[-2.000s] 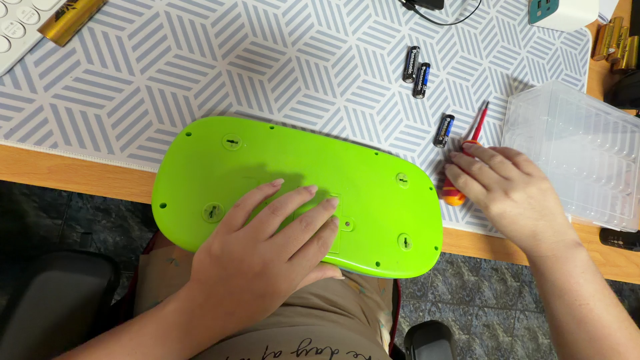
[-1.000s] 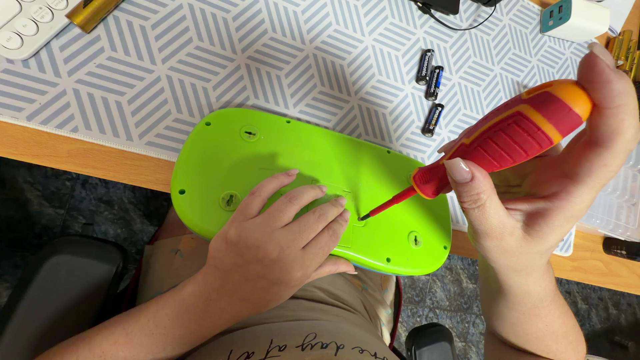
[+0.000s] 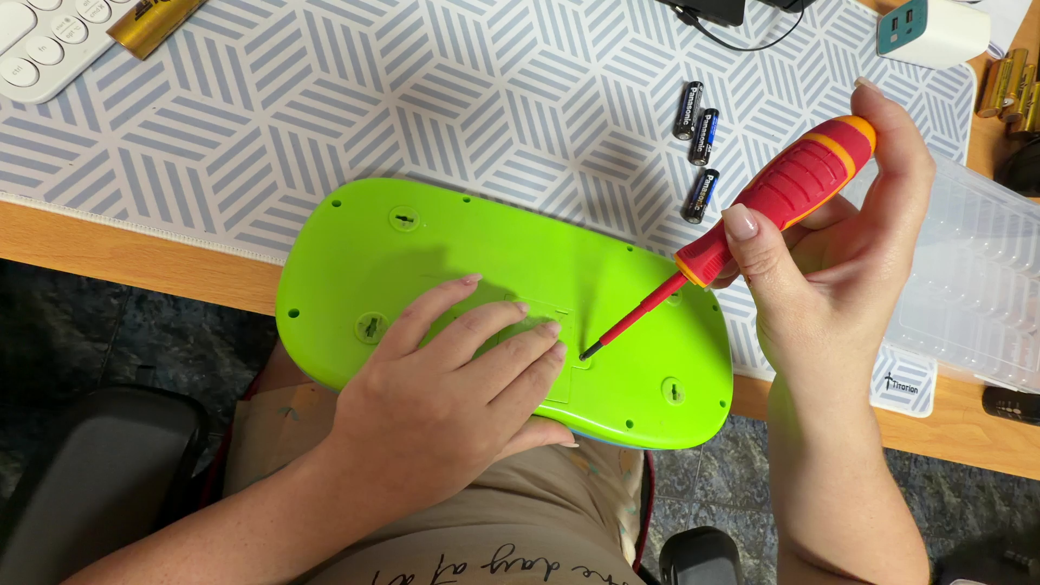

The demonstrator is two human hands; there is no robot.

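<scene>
A bright green plastic toy housing (image 3: 650, 325) lies with its underside up, partly on the desk edge and partly over my lap. My left hand (image 3: 463, 382) rests on it with spread fingers, its thumb at the near edge, partly covering a rectangular battery cover (image 3: 561, 382). In my right hand (image 3: 845, 252) is a red and orange screwdriver (image 3: 780, 195), tilted, its dark tip at the screw spot on the cover's right edge. Beyond the housing lie several small Panasonic batteries (image 3: 700, 195) on the patterned desk mat (image 3: 504, 106).
A clear plastic case (image 3: 967, 276) lies at the right, near gold batteries (image 3: 1007, 89) and a white and teal charger (image 3: 934, 32). A white keyboard (image 3: 49, 49) and a gold battery (image 3: 154, 24) are at the far left. Black armrests (image 3: 106, 479) flank my lap.
My right hand has taken the screwdriver up from the mat beside the batteries and brought its tip to the green housing. My left hand has stayed on the housing.
</scene>
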